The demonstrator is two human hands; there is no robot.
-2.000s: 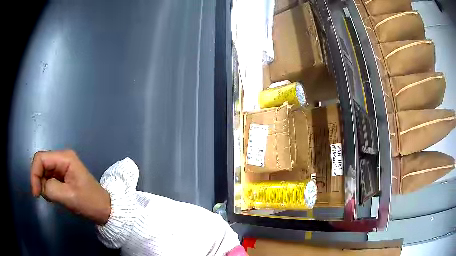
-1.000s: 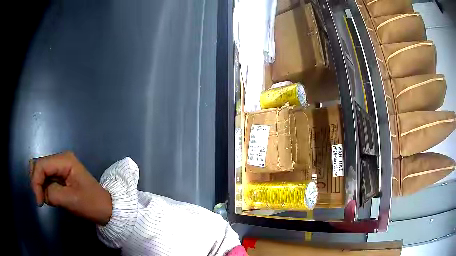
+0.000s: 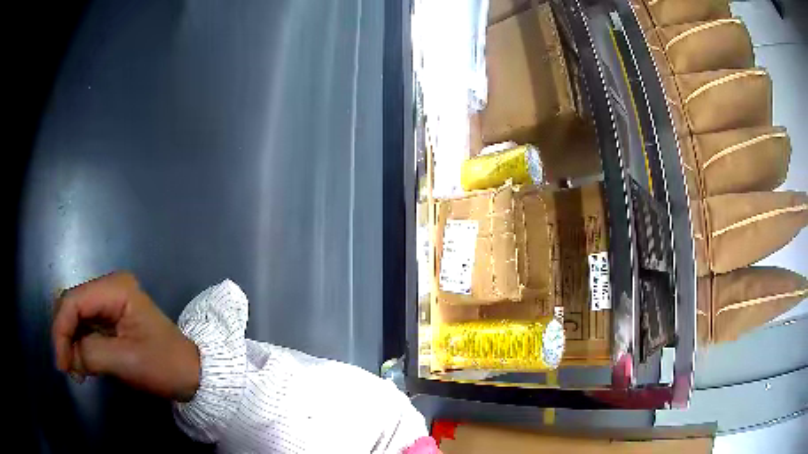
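Observation:
The view is turned sideways. My right hand (image 3: 124, 335) is bare, at the lower left over the dark grey floor, with its fingers curled in and nothing seen in it. Its arm, in a white striped sleeve with a pink part, comes in from the bottom edge. My left hand is not in view. To the right of the hand, apart from it, brown cartons (image 3: 478, 253) with white labels and yellow rolls (image 3: 496, 344) lie on the lower shelf of a table.
Standing brown bags (image 3: 749, 230) form a row along the right, beyond the table's frame (image 3: 532, 393). Glossy, bright white material lies along the shelf's upper left. A flat brown piece (image 3: 576, 440) with a red patch beside it is at the bottom edge.
My right hand has dipped very slightly and stays curled. The shelf and bags show only a tiny shift in the view.

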